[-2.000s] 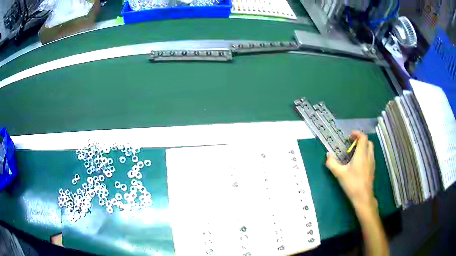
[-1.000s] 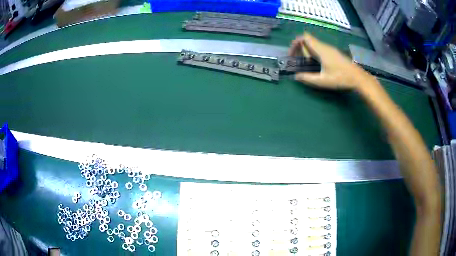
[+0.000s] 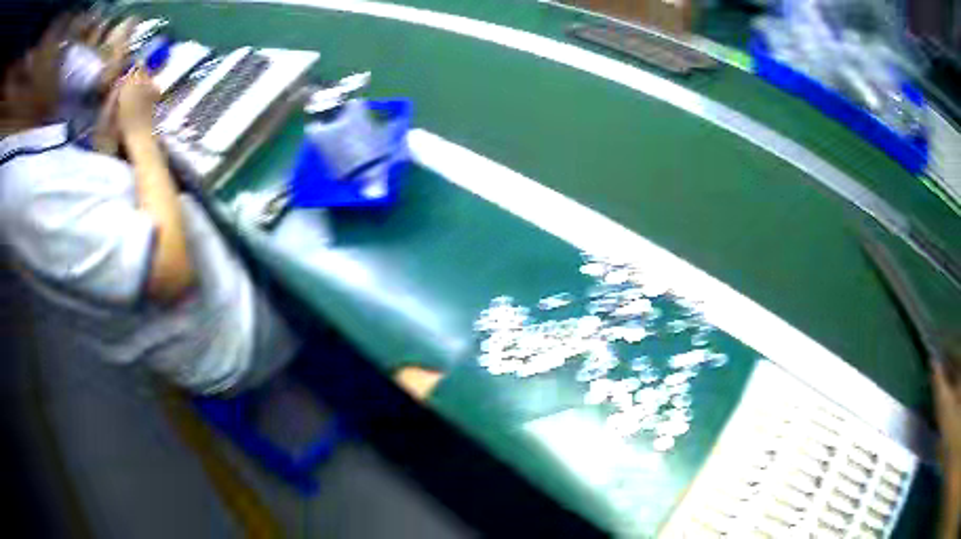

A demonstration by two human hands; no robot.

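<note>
The picture is blurred. Loose silvery-white rings [image 3: 632,337] lie scattered on the glossy green bench top. The white board [image 3: 727,484] lies to their right, cut off by the bottom edge, with several columns of small marks or parts. My right hand [image 3: 948,421] is at the far right edge, blurred and mostly cut off. A narrow grey strip fixture [image 3: 898,279] ends close to it; whether my fingers grip it cannot be told. My left hand is not in view.
A seated person in a white top [image 3: 137,242] works at upper left by stacked trays [image 3: 269,95]. A blue bin [image 3: 353,158] stands on the bench, another [image 3: 843,111] beyond the green belt. Grey strips [image 3: 641,47] lie at the top; a blue stool [image 3: 279,453] stands below.
The view has swung left, so rings and board sit further right, and the other person and near blue bin show. My right hand has shifted from the upper middle to the right edge.
</note>
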